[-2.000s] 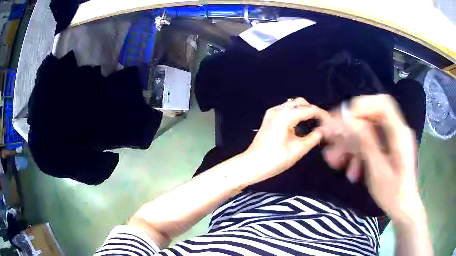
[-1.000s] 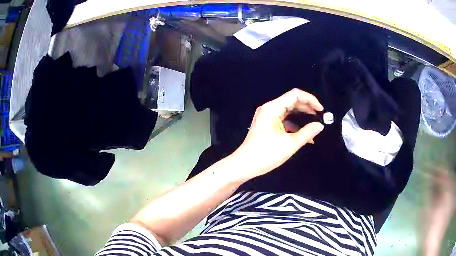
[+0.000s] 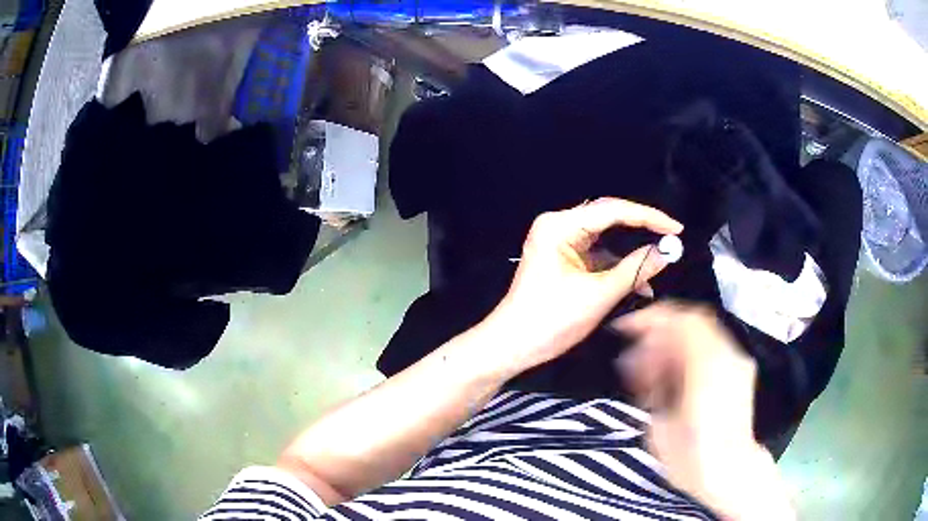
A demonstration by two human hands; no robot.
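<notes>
A large black garment [image 3: 549, 142] lies over my lap. My left hand [image 3: 600, 259] pinches it between thumb and forefinger, with a small white button [image 3: 670, 247] at the fingertips. A fine dark line, like thread, runs down from the button. My right hand [image 3: 692, 371] is blurred, just below and right of my left fingertips; whether it holds anything cannot be seen. A white lining patch [image 3: 768, 290] shows on the garment at right, and another white piece [image 3: 555, 56] at its top.
The white table edge [image 3: 733, 31] curves across the top. Another black garment [image 3: 173, 244] hangs from a fabric-lined bin at left. A white box [image 3: 348, 171] stands below the table. A mesh waste basket [image 3: 895, 219] is at right. A cardboard piece [image 3: 76, 486] lies lower left on the green floor.
My right hand covered the work beside my left fingertips, swung out to the lower right, and is now back near my left hand. My left hand keeps its pinch and has barely moved.
</notes>
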